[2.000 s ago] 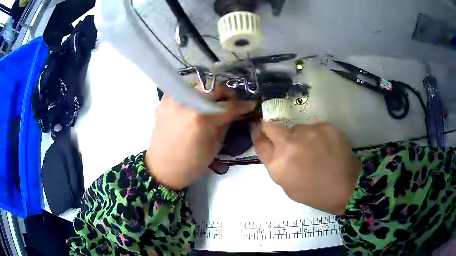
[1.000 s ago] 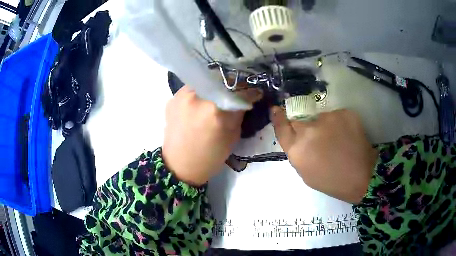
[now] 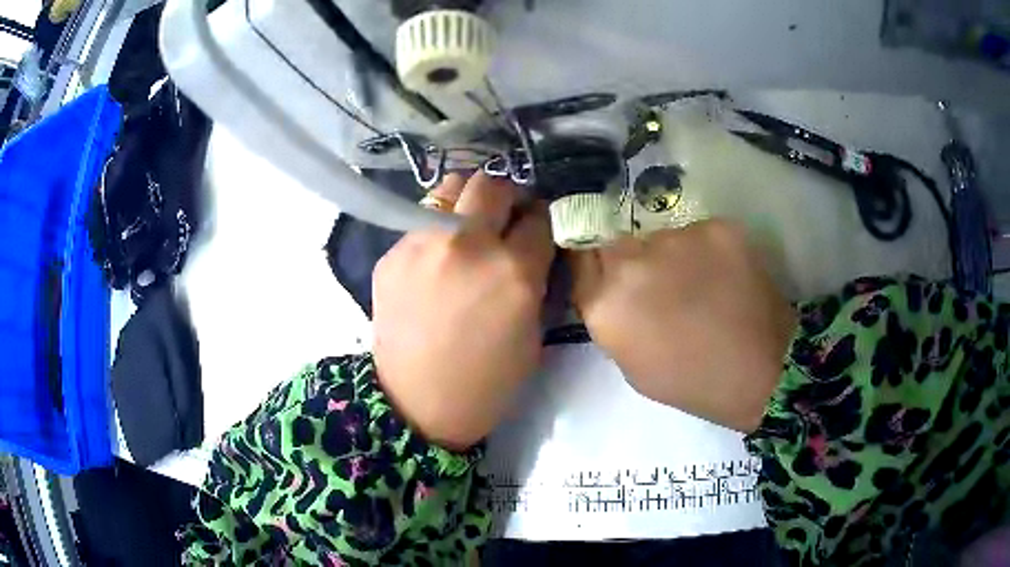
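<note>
My left hand [image 3: 460,321] lies over a black fabric panel [image 3: 352,257] at the sewing machine's needle area, its fingers reaching in under the bent wire thread guides [image 3: 425,166]. The panel's edge shows left of that hand. My right hand [image 3: 681,321] is beside it on the right, below the lower cream knob [image 3: 581,219], fingertips on the dark fabric. A short piece of dark band [image 3: 567,334] shows between the hands. The fingertips, the presser foot and the needle are mostly hidden.
A blue bin [image 3: 67,288] stands at left. Beside it are a black zipper strip heap [image 3: 150,199] and dark rounded panels [image 3: 158,377]. Black scissors [image 3: 803,150] with a cord-like loop lie at right, a dark slim tool [image 3: 966,210] beyond. A printed ruler [image 3: 653,490] runs along the front.
More of the black panel now shows left of my left hand, and less dark fabric and band shows between the hands. My left hand's fingers have moved further in under the thread guides.
</note>
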